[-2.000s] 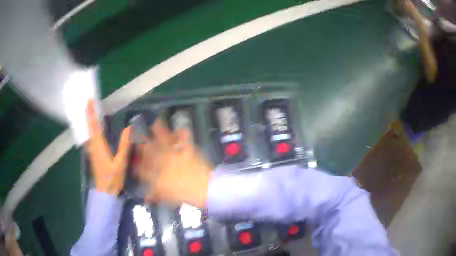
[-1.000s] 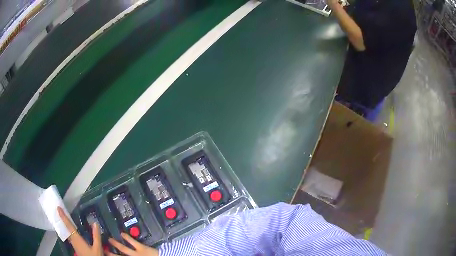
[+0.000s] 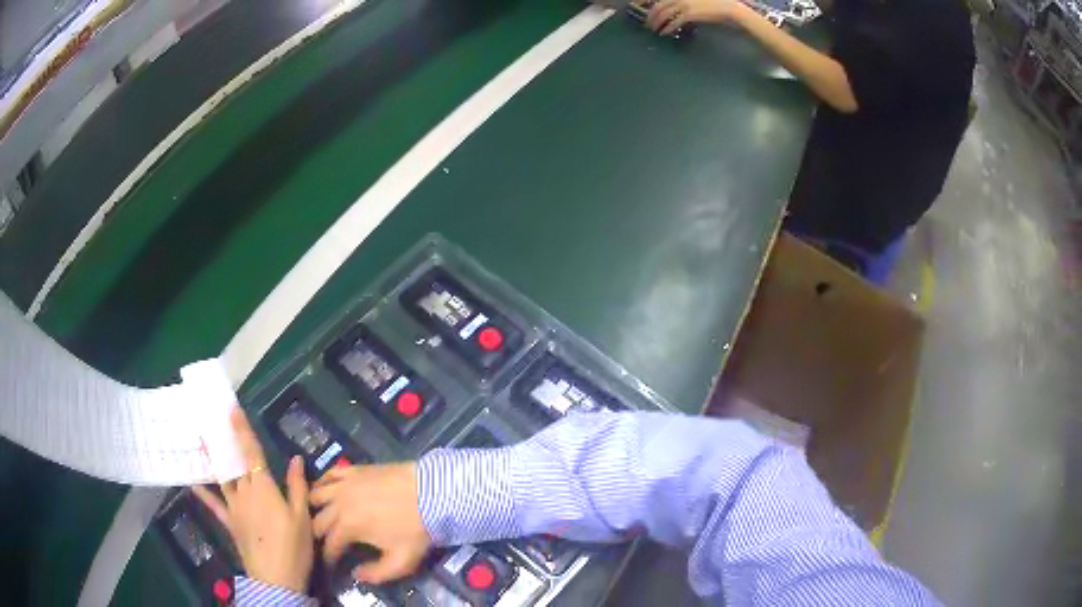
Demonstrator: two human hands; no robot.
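A clear blister tray (image 3: pixel 540 318) lies on the green bench with black electronic units (image 3: pixel 463 320) in its pockets, each with a red spot and a silver-white patterned area. My left hand (image 3: pixel 271 516) is over the tray's left part, with the end of a long white label liner strip (image 3: pixel 107 429) at its fingers. My right hand (image 3: pixel 374 518) is beside it, palm down over the units, with fingers bent. Whether a label is at its fingertips cannot be told. My right sleeve hides part of the tray's near row.
An open brown carton (image 3: pixel 831 368) stands right of the bench edge, with a pale scrap inside. A person in dark clothes (image 3: pixel 890 119) is at the far right, hands over the bench's far end near a metal fixture. A white stripe (image 3: pixel 415 176) runs along the green bench.
The tray appears higher in view, and more of its near row shows. Both hands appear higher and further right. The strip's end has moved right with my left hand. The other person's hand now reaches further left.
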